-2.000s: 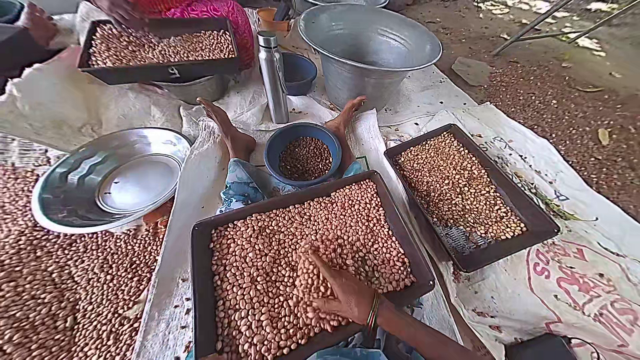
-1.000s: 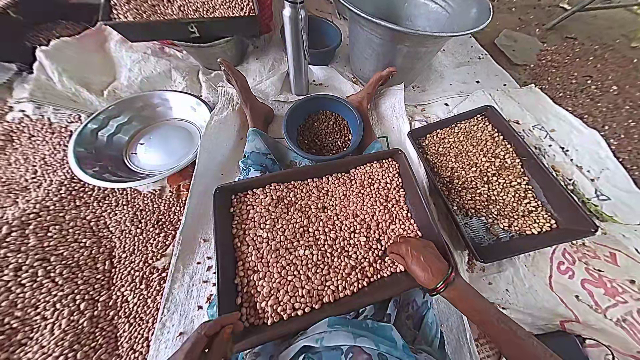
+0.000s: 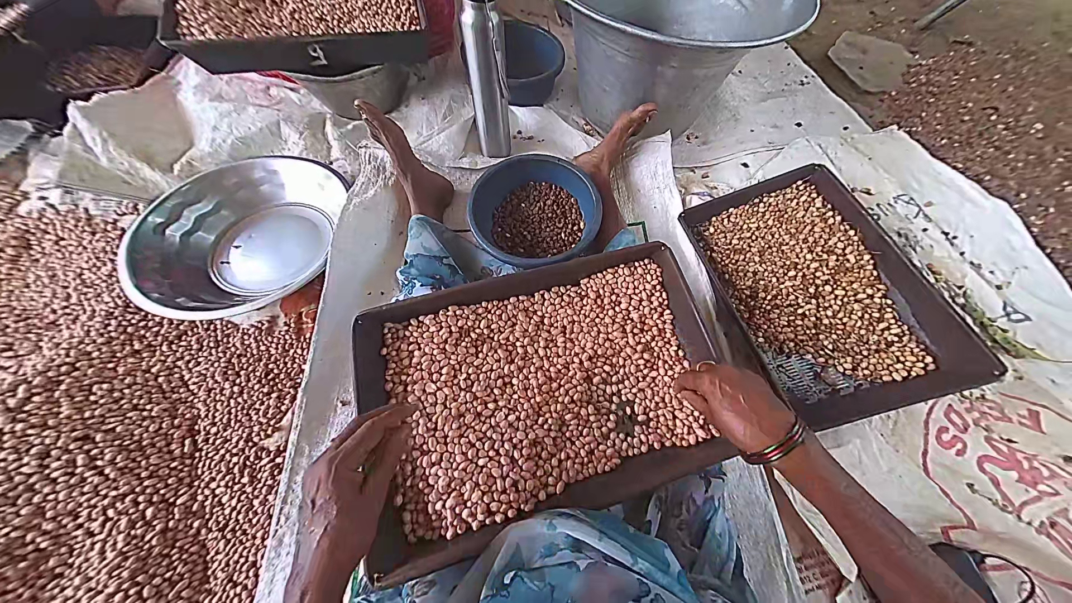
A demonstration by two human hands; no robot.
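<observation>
A dark rectangular tray lies tilted on my lap, filled with pinkish-brown nuts or beans. My left hand is at the tray's left edge, its fingers curled over the rim; whether it grips is unclear. At the right side, my right hand rests with bent fingers on the nuts beside the rim; its fingertips are partly hidden, so I cannot tell if it holds any. A small gap shows among the nuts near this hand. Just beyond the tray, a blue plastic bowl of darker pieces sits between the feet.
A second dark tray with yellowish-brown nuts lies at right. At left, a steel basin rests by a wide spread of nuts. Ahead stand a steel bottle, a blue tub, a large metal tub and another filled tray.
My right hand has moved from the middle of the nuts to the tray's right side. My left hand has come into view at the left edge. The view has shifted.
</observation>
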